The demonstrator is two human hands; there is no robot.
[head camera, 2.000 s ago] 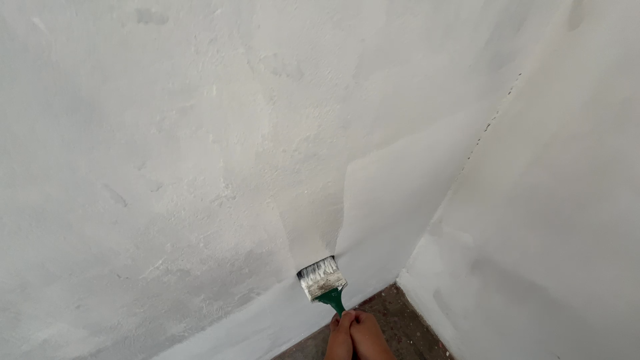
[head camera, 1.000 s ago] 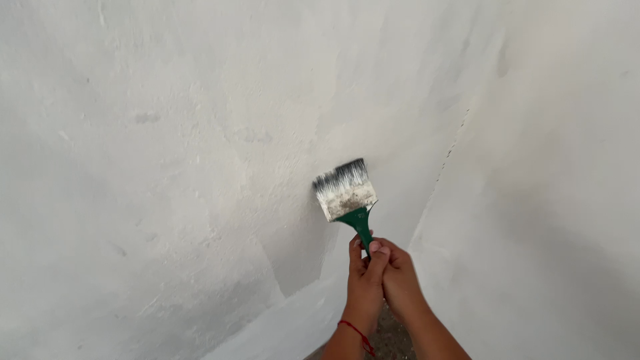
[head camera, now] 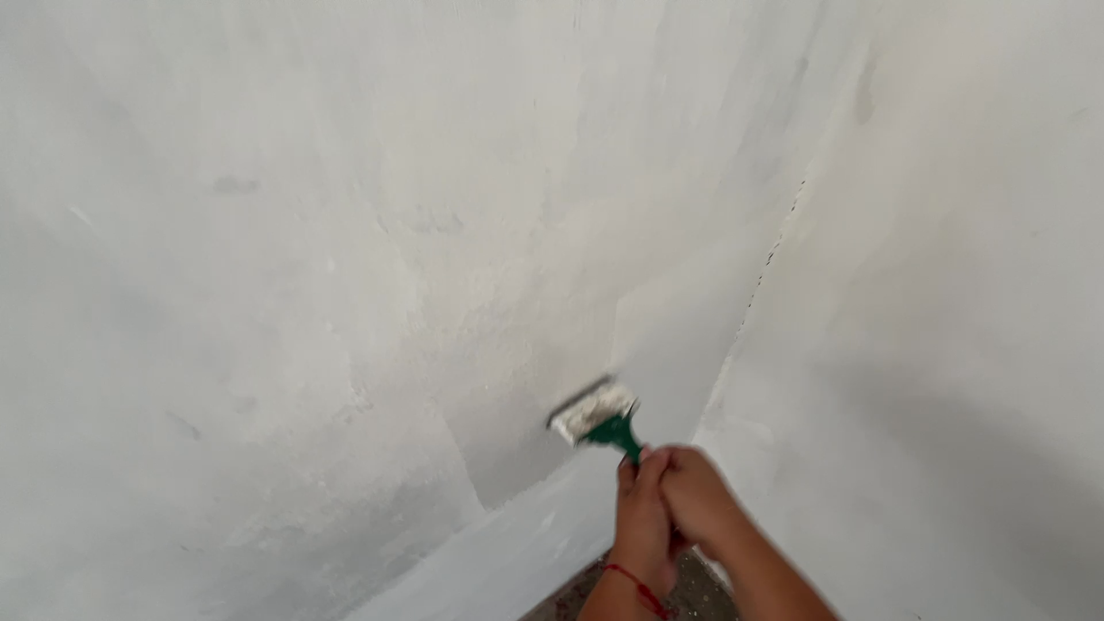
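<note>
A wide paintbrush (head camera: 604,414) with a green handle and a paint-smeared ferrule lies with its bristles against the lower part of the whitish wall (head camera: 362,259). Both hands are closed together around its handle. My left hand (head camera: 642,509), a red string bracelet at the wrist, is on the left side of the grip. My right hand (head camera: 694,492) wraps it from the right. Most of the handle is hidden by the fingers, and the brush is slightly blurred.
A second whitish wall (head camera: 949,345) meets the first at a corner seam (head camera: 763,267) marked with small dark gaps. Along the base of the painted wall runs a smooth pale band (head camera: 483,552). Below, a speckled dark floor (head camera: 699,591) shows behind the wrists.
Between one second ago and now, both hands have brought the brush lower on the wall. Its bristles, plainly seen fanned upward before, now show only as a thin dark edge.
</note>
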